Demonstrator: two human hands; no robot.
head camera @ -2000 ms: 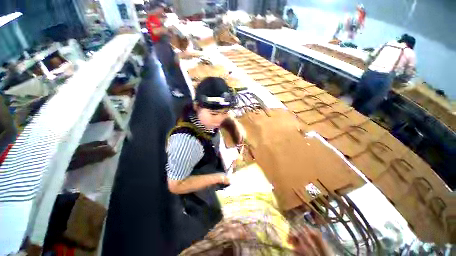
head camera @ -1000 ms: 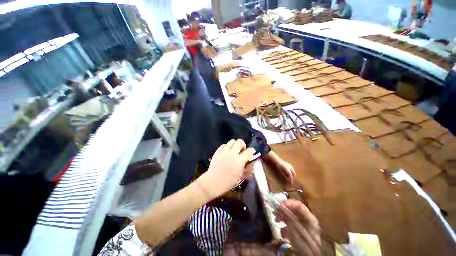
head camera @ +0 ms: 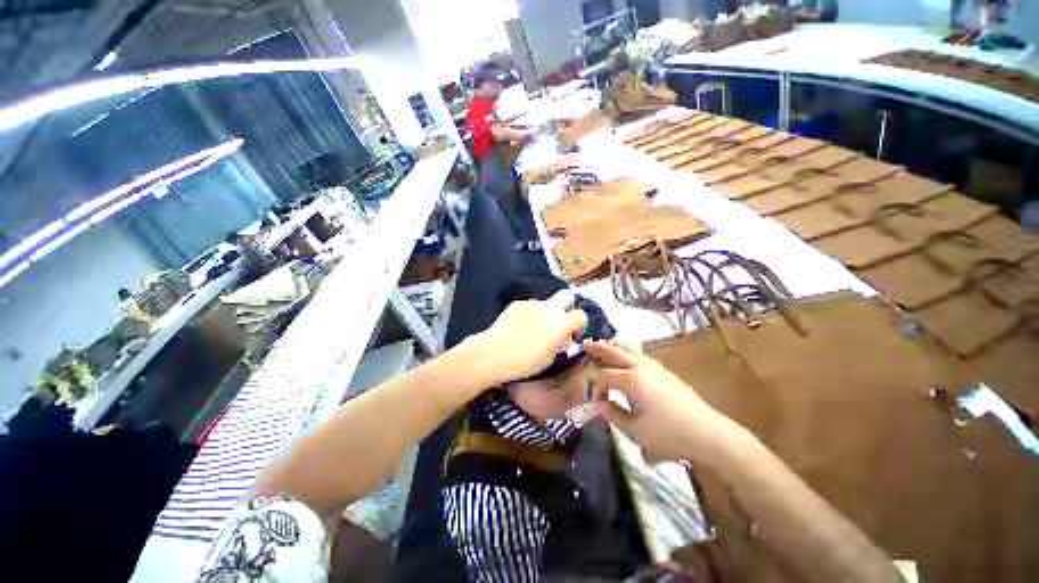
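Note:
A person in a striped top and dark apron is low in the centre, wearing a dark head strap [head camera: 566, 367] with a small dark head-mounted camera [head camera: 592, 322]. A small white patch [head camera: 574, 350] shows at its front. My left hand [head camera: 533, 339] is on the top and side of this camera, fingers closed around it. My right hand [head camera: 640, 393] is at its front from the right, fingertips bent by the white patch; whether they pinch anything is unclear. A pale yellow sheet corner [head camera: 907, 571] shows at the bottom edge, largely hidden by my right arm.
Brown bag panels [head camera: 798, 399] cover the long table on the right, with brown straps [head camera: 695, 285] in loops near its left edge. A white shelf bench [head camera: 330, 330] runs along the left. A person in red [head camera: 483, 123] stands farther down the aisle.
The worker's head has come up under my hands, face now partly visible. My right hand has risen from low right to the head-mounted camera. My left hand stays there. The view has tilted up.

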